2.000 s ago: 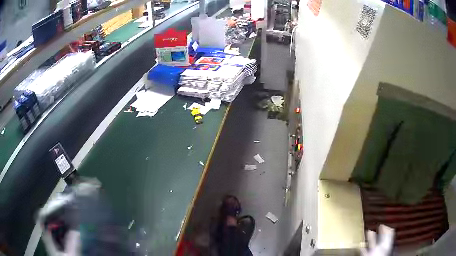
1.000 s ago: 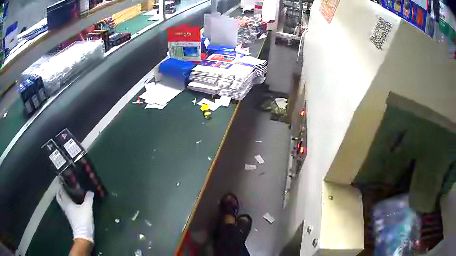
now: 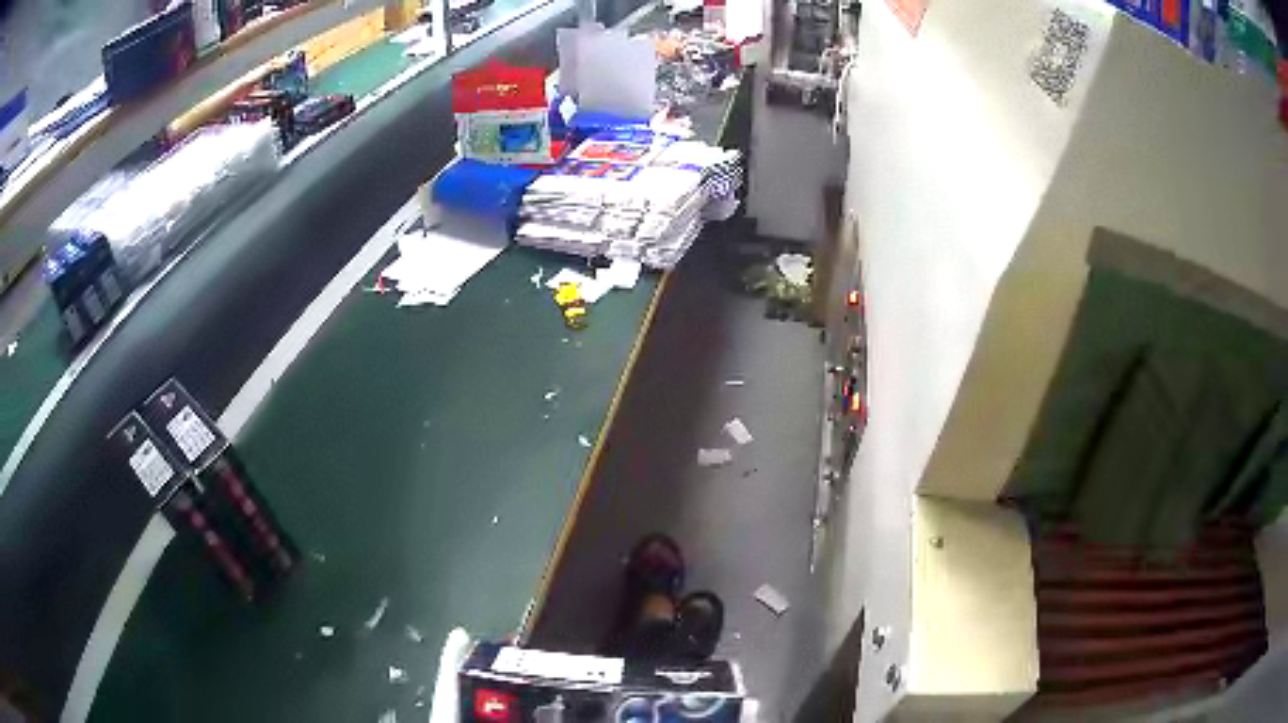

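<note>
Two black product boxes (image 3: 226, 494) stand side by side at the bench's left edge, with white labels on their ends and red marks along their sides. Another product box (image 3: 600, 688), black with a white label and a red mark, is held crosswise at the bottom edge, partly cut off. My left hand (image 3: 451, 678), in a white glove, grips its left end; only the fingers show. A small sliver of my white-gloved right hand (image 3: 750, 712) shows at its right end, mostly out of the picture.
The green workbench (image 3: 410, 438) carries scraps, a printed carton stack (image 3: 622, 205), a red-white display box (image 3: 503, 116) and a yellow item (image 3: 569, 304). The black conveyor belt (image 3: 212, 339) runs beyond the rail. Right: shrink tunnel (image 3: 961, 254), green curtain (image 3: 1158, 410), ribbed rollers (image 3: 1144, 622).
My left hand has left the two standing boxes, which remain on the bench. The shiny wrapped item at the tunnel outlet is gone from the rollers, and a box is now held at bottom centre.
</note>
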